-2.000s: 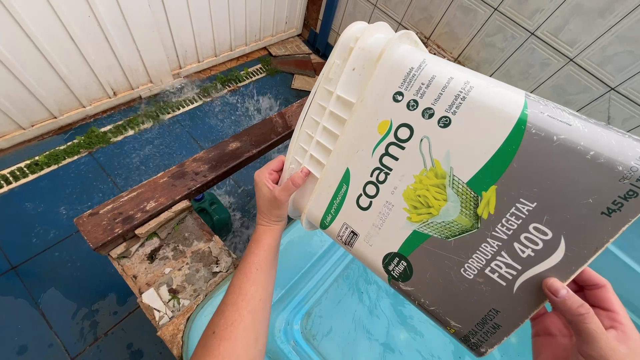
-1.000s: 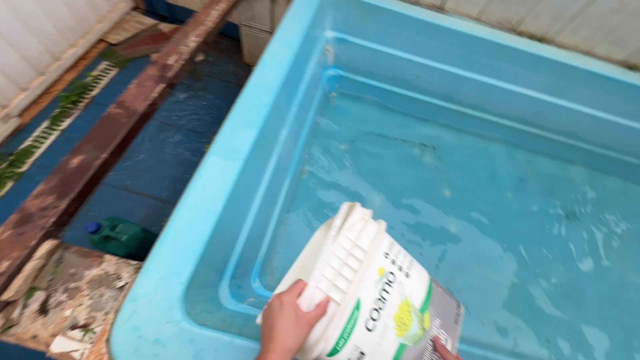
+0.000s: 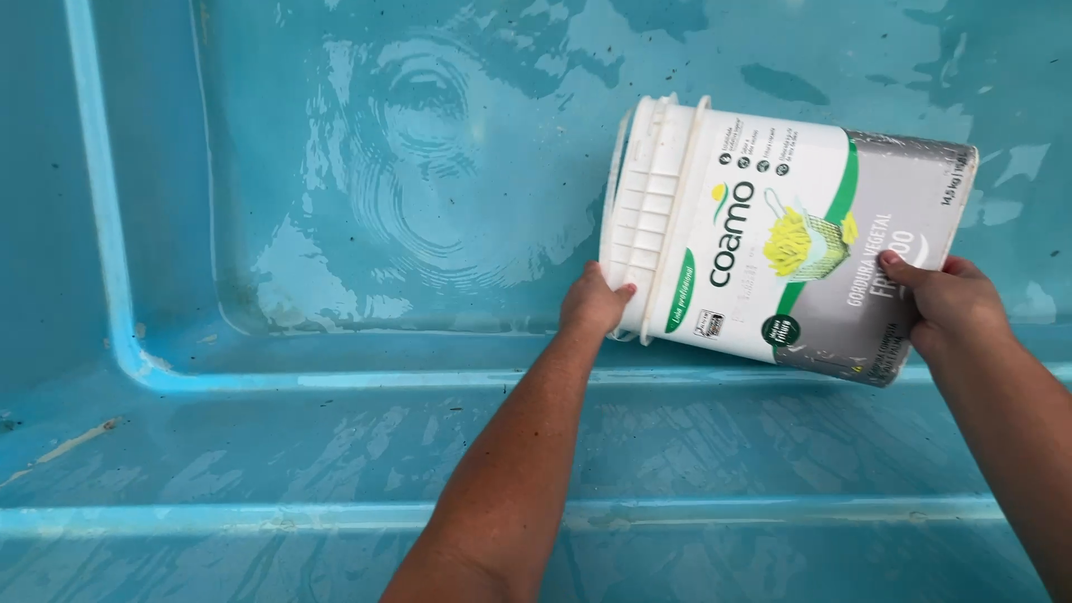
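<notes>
A white Coamo plastic bucket [image 3: 762,243] with a grey and green printed side lies tilted on its side, its rim to the left and its base to the right. My left hand [image 3: 596,301] grips the ribbed rim at its lower left. Around the base end, my right hand [image 3: 955,301] holds on, thumb on the printed face. Beneath the bucket is shallow water [image 3: 469,193] with small dark specks; whether the bucket touches it I cannot tell. The inside of the bucket is hidden.
A light blue moulded pool [image 3: 251,444] fills the view. Its stepped ledges run across below the bucket, and a raised edge rises along the left. Ripples spread on the water left of the bucket, and pale scuffs mark the lower left corner.
Both hands have brought the bucket from beside the pool's outer edge to over the water inside. The view has swung down into the pool; the wooden beam and tiled floor are out of sight.
</notes>
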